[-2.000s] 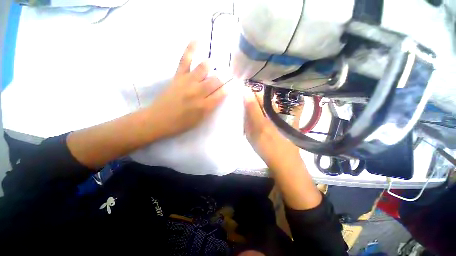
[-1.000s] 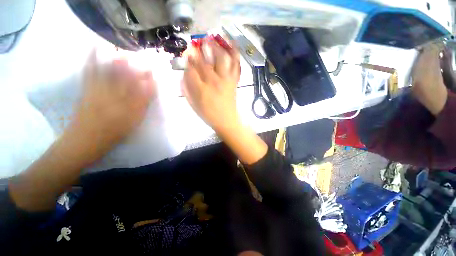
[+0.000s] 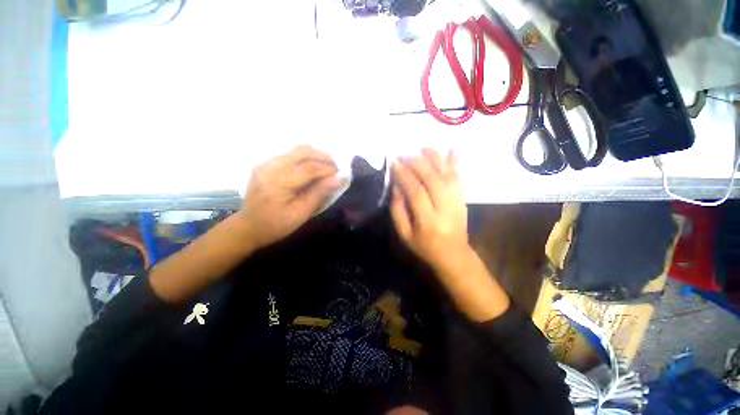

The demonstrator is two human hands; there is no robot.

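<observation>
A small dark piece with white edges, perhaps fabric [image 3: 369, 180], stands between my hands at the table's front edge, against the bright white top. My left hand [image 3: 290, 193] pinches its white left edge between thumb and fingers. My right hand [image 3: 430, 198] is at its right edge with bent fingers and holds it there. The lower part merges with my dark shirt. Small metal machine parts [image 3: 385, 6] show at the top rim. Any white fabric on the table is lost in the glare.
Red-handled scissors [image 3: 475, 73], black-handled shears [image 3: 560, 121] and a smartphone [image 3: 629, 89] with a white cable lie right on the white table [image 3: 203, 121]. Below right are a cardboard box [image 3: 641, 324] with dark cloth, a bundle of white strips [image 3: 604, 389] and a blue crate [image 3: 694, 393].
The view has shifted, and the machine head is mostly out of the picture. Both hands have left the needle area for the table's front edge, with the small dark piece between them. The red-handled scissors are uncovered.
</observation>
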